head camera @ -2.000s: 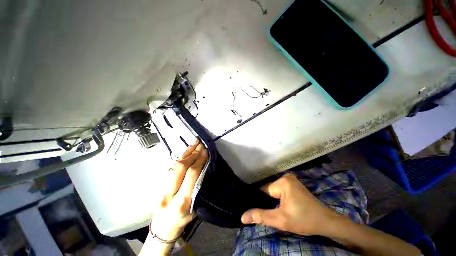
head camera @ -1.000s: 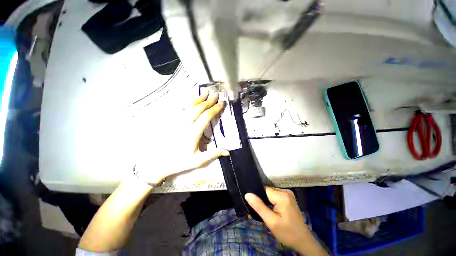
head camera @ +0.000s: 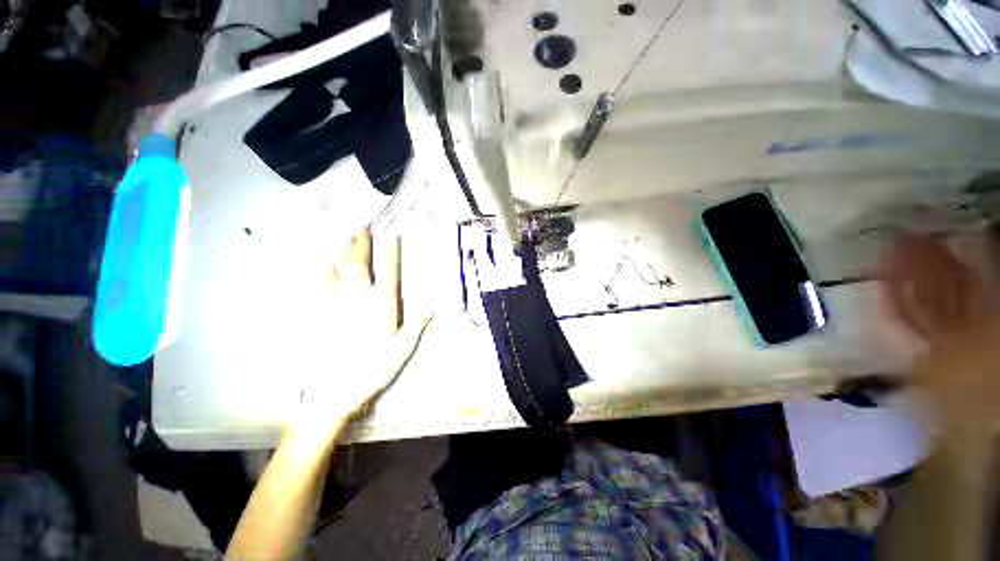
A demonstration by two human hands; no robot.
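Observation:
A long, slightly curved black fabric piece [head camera: 531, 348] lies flat, its far end under the presser foot [head camera: 529, 232] and its near end at the table edge. A white slotted strip [head camera: 496, 263] lies at its far end, beside the foot. My left hand [head camera: 362, 340] is left of the fabric, flat over the table with fingers spread, not touching the fabric; glare washes it out. My right hand [head camera: 932, 301] is blurred at the far right, where the scissors were; whether it holds them cannot be told.
The off-white sewing machine [head camera: 702, 142] fills the back. A phone [head camera: 762, 266] in a teal case lies right of the needle, past loose thread ends [head camera: 638, 276]. Black fabric pieces [head camera: 329, 126] lie upper left, a bright blue bottle [head camera: 143, 252] at the left edge. White paper [head camera: 850, 444] is below right.
Both hands have let go of the black fabric. My left hand has moved left, my right hand far right over the red scissors' place. The fabric stays under the foot. The view has shifted.

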